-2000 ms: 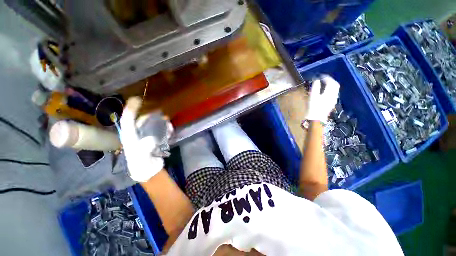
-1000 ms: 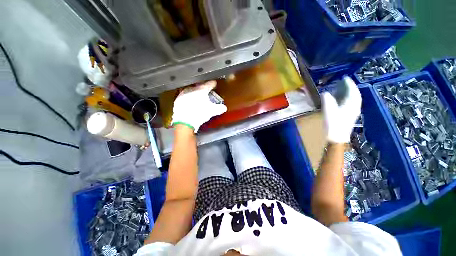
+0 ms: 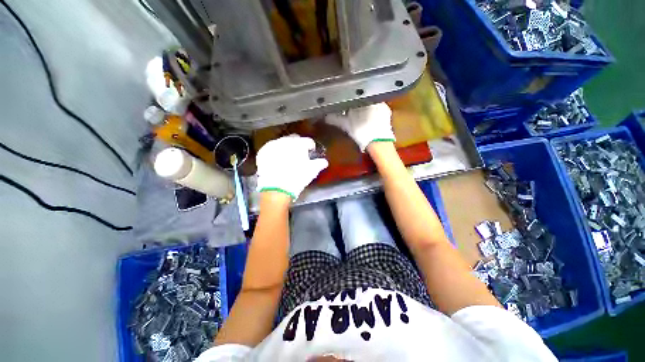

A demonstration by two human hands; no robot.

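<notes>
My left hand (image 3: 284,164), in a white glove with a green band, holds a small dark metal part (image 3: 318,150) between thumb and fingers, over the left end of the red strip (image 3: 346,168). My right hand (image 3: 368,125), gloved the same way, reaches to the lower edge of the grey press frame (image 3: 322,95), above the amber sheet (image 3: 426,117). Its fingertips are partly hidden at the frame edge, and I cannot tell whether it holds a part.
Blue bins of metal parts stand at my right (image 3: 548,237), far right (image 3: 608,212), upper right (image 3: 488,49) and lower left (image 3: 225,276). Left of the press are a dark cup (image 3: 231,150) with a pale blue stick (image 3: 240,194), a cream bottle (image 3: 191,172) and a phone (image 3: 191,199).
My right hand has moved from the right-hand bin to the press. My left hand has drawn slightly back from the press edge, still holding a part. The view has shifted.
</notes>
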